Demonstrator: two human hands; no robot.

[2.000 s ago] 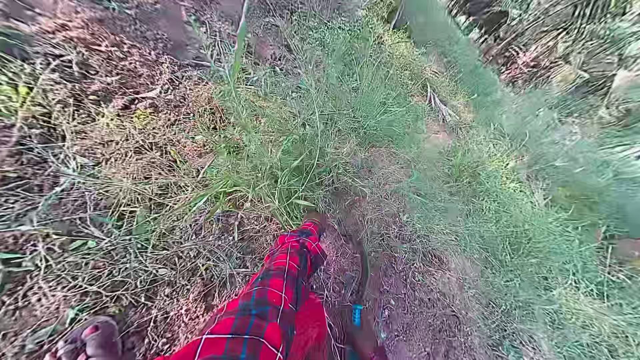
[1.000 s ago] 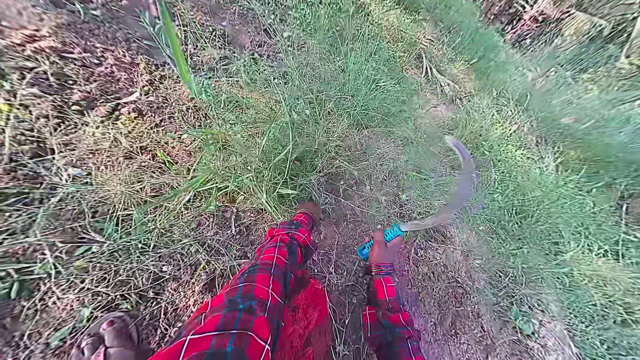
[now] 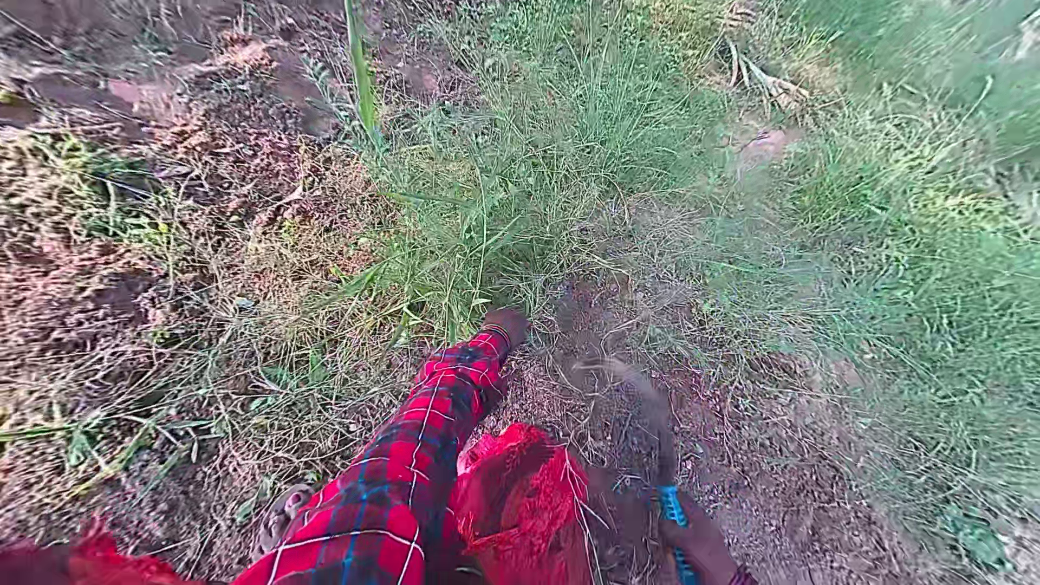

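My left hand, below a red plaid sleeve, reaches down to the base of a clump of green grass; its fingers are mostly hidden, so their hold cannot be told. At the lower right, my right hand is closed around the blue handle of a sickle. The curved blade is blurred; it points up and bends left toward the ground to the right of my left hand.
Red cloth hangs between my arms. Part of a foot shows at the lower left. Dry cut stems cover the ground to the left, and taller grass grows at the right. A dry stalk lies at the upper right.
A second before now the sickle was out to the right with its blade pointing up and right. My right hand has lowered it, and the blade now curves left, nearer my left hand.
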